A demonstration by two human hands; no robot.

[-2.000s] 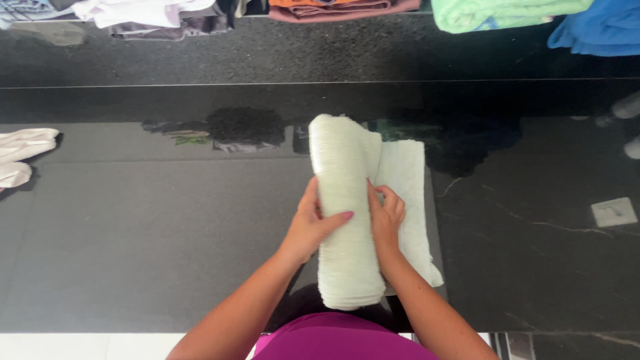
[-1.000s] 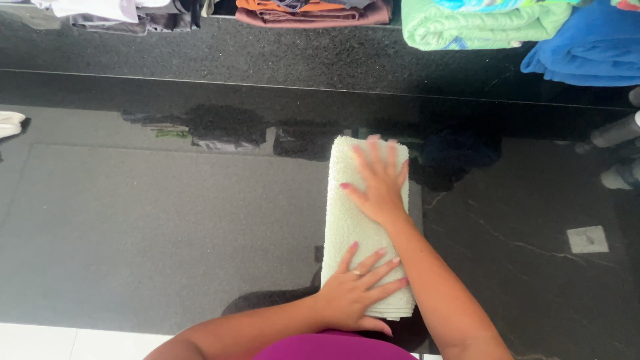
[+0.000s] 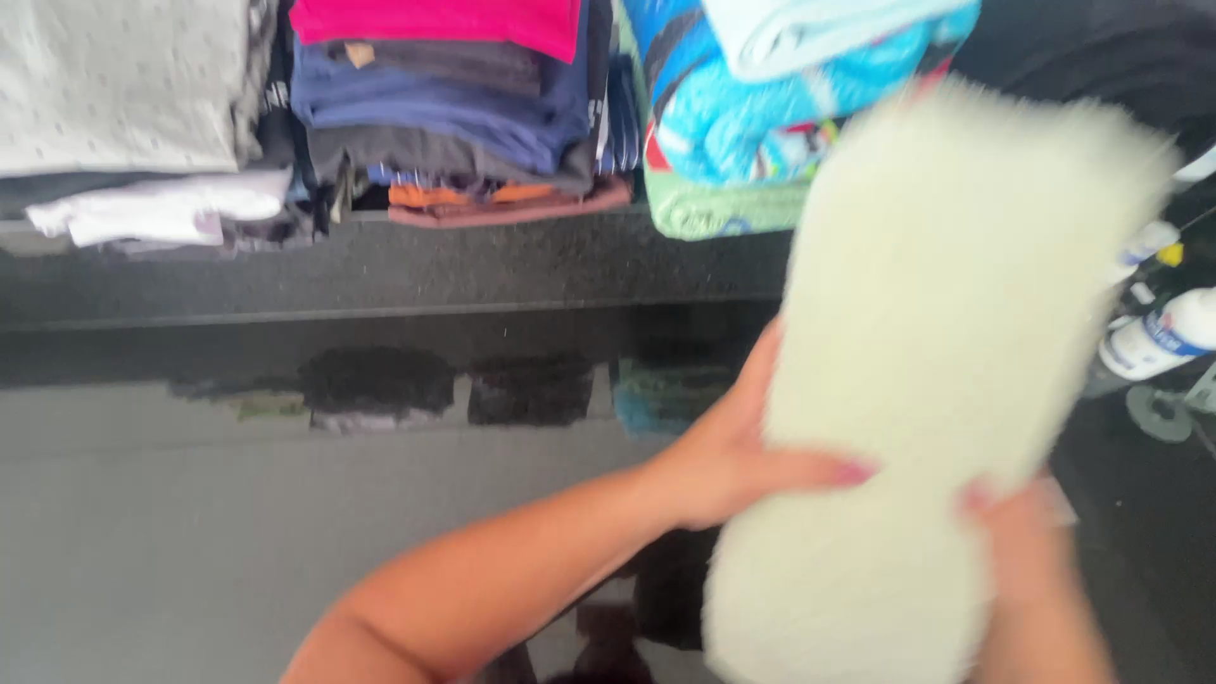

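A folded pale green towel [image 3: 931,361] is held up off the dark counter, tilted, its far end before the stacked towels. My left hand [image 3: 750,446] grips its left edge, thumb on top and fingers hidden underneath. My right hand [image 3: 1021,532], blurred, grips the right edge lower down, its thumb on the near face and the other fingers out of sight. Past the towel's far left side lies a stack with a blue patterned towel [image 3: 731,123] above a green towel [image 3: 727,204].
Folded clothes [image 3: 437,114] and a grey patterned garment [image 3: 123,85] sit in stacks on a raised black ledge [image 3: 427,266]. White plastic bottles [image 3: 1159,337] stand at the right. The glossy dark counter [image 3: 237,532] reflects the stacks.
The towel lay flat under both hands one second ago; now it is lifted off the counter and gripped at both edges. The view has shifted toward the stacks.
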